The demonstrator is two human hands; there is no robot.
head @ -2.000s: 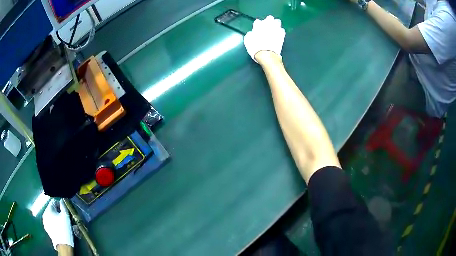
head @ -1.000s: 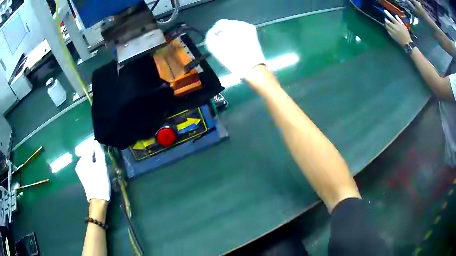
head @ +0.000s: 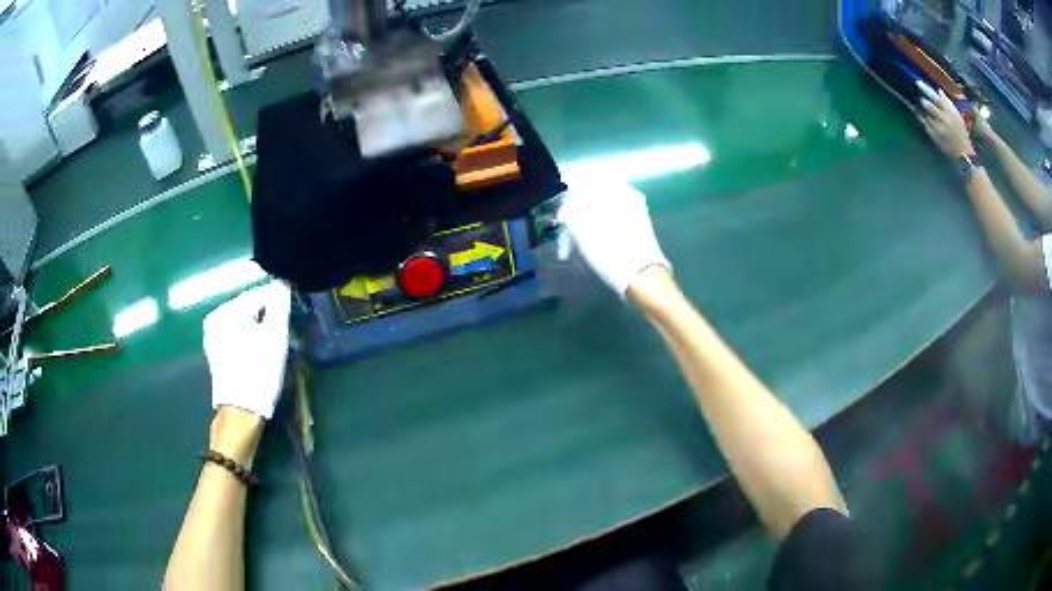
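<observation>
The small bench-top press stands in front of me, with a silver press head (head: 404, 106) above an orange-brown fixture (head: 489, 144). A black cloth cover (head: 329, 202) drapes its left and front. The control panel (head: 479, 253) has yellow arrows and a red emergency stop button (head: 422, 275). My gloved left hand (head: 248, 346) is at the left side of the press base. My gloved right hand (head: 611, 234) is at the right side of the base. The fingertips of both hands are partly hidden against the press, and I cannot tell whether they hold anything.
An air hose and cable (head: 306, 462) run down to the front edge. Guide rods (head: 75, 351) are at far left, above a spare phone frame (head: 42, 494) and a red item (head: 32, 552). A white bottle (head: 159, 146) stands behind. Another person's hands (head: 948, 125) work at upper right.
My right hand has come back from the far belt, past the press, to its right side. The press head now sits lower over the fixture. The view has turned left; the phone frame on the far belt is gone from view.
</observation>
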